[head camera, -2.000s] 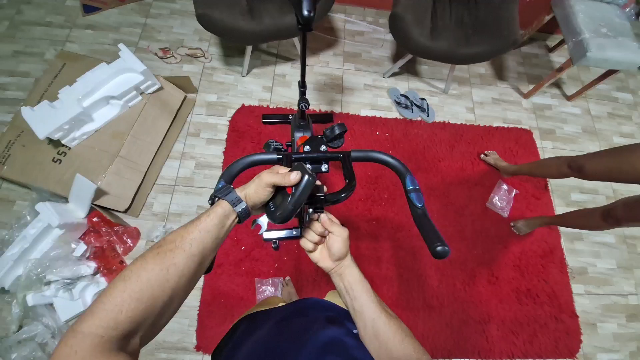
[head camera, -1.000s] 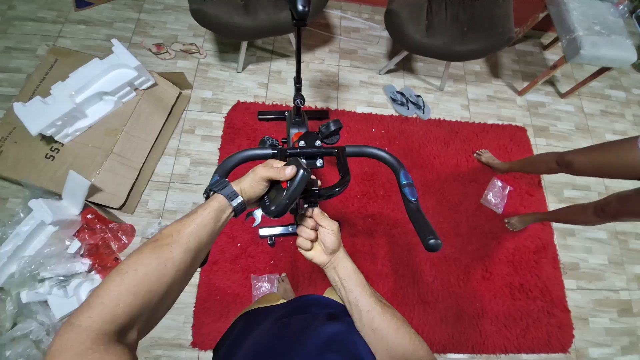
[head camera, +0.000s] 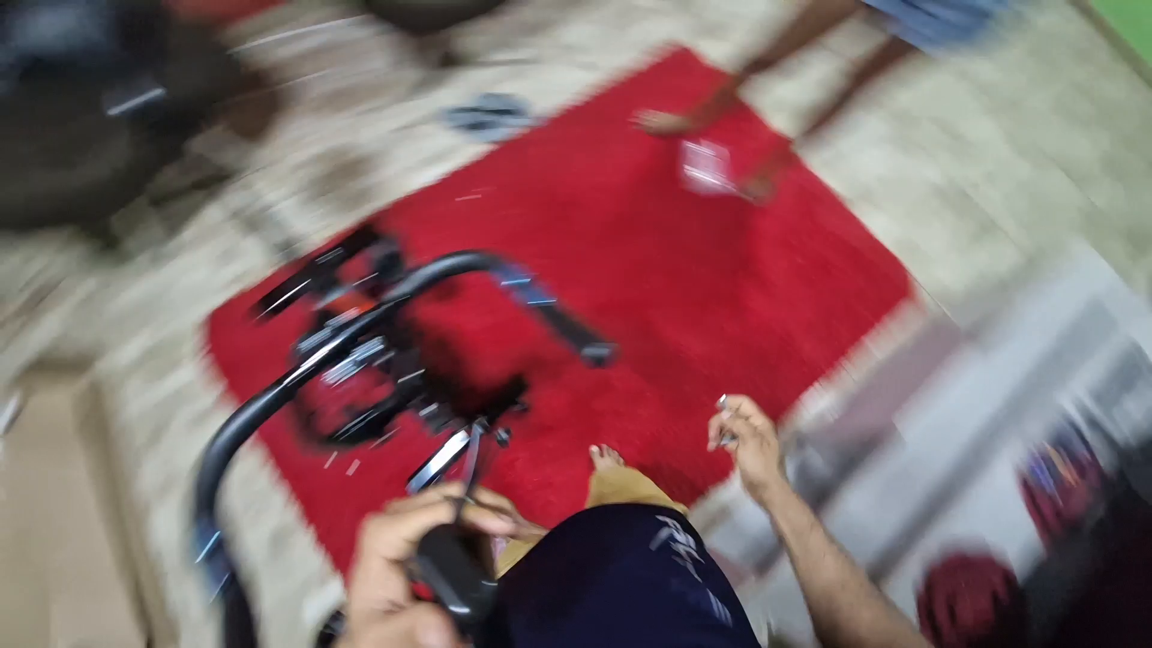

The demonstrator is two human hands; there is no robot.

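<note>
The picture is strongly blurred. At the lower left, my left hand (head camera: pixel 409 558) is closed on a black padded part (head camera: pixel 456 571), whose exact kind I cannot tell. Beyond it stands a black exercise bike frame (head camera: pixel 360 360) with curved black handlebars (head camera: pixel 360 328) that bear blue patches. My right hand (head camera: pixel 749 441) is off to the right, away from the bike, its fingers curled around a small metal piece (head camera: pixel 727 439), too small to name. A wrist band or watch is not visible here.
A red rug (head camera: pixel 594 243) lies under the bike. Another person's feet (head camera: pixel 666 121) stand near a clear plastic packet (head camera: pixel 706 166). Grey flip-flops (head camera: pixel 490 115) lie at the rug's back edge. Cardboard (head camera: pixel 72 504) is at the left, and a grey striped surface (head camera: pixel 981 405) is at the right.
The view has swung strongly to the right. My right hand has left the handlebar stem and is now apart from the bike. My left hand is nearer the camera, with the black padded part.
</note>
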